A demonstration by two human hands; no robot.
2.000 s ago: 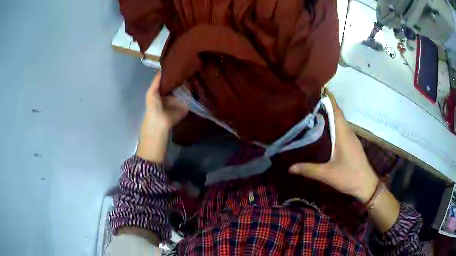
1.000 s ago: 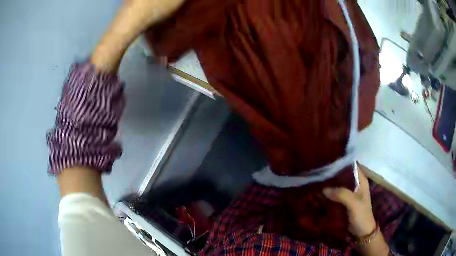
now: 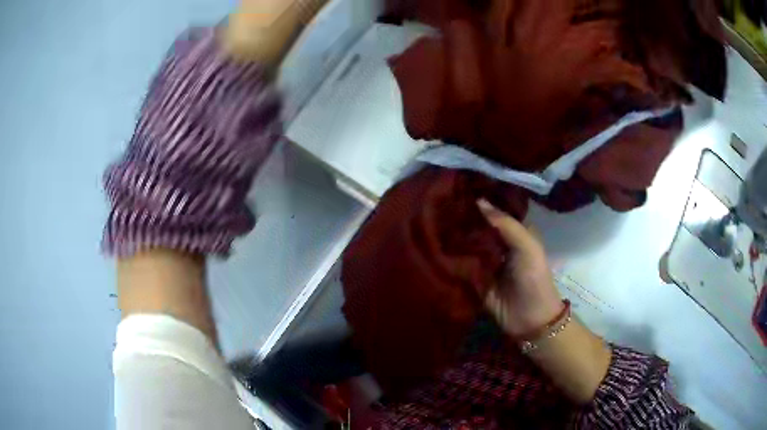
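Note:
A large rust-brown garment piece [image 3: 521,76] hangs in loose folds from the top of the picture down over the table's left edge. A pale grey-white strip [image 3: 496,170] crosses it in a bent line. My right hand [image 3: 520,273] is at the lower part of the brown fabric, gripping a fold below the strip; some fingers are hidden by the cloth. My left arm reaches up at the upper left. My left hand is cut off by the top edge; only the wrist and forearm show.
The white table [image 3: 580,260] extends to the right, with the machine bed plate [image 3: 715,252] set in it. Part of the grey machine head [image 3: 754,189] and a red-edged phone [image 3: 761,315] show at the right rim. A grey-white panel edge runs diagonally at left.
The garment and its pale strip have been lifted onto the table. My right hand has moved up and left with the fabric. My left hand has gone out past the top edge.

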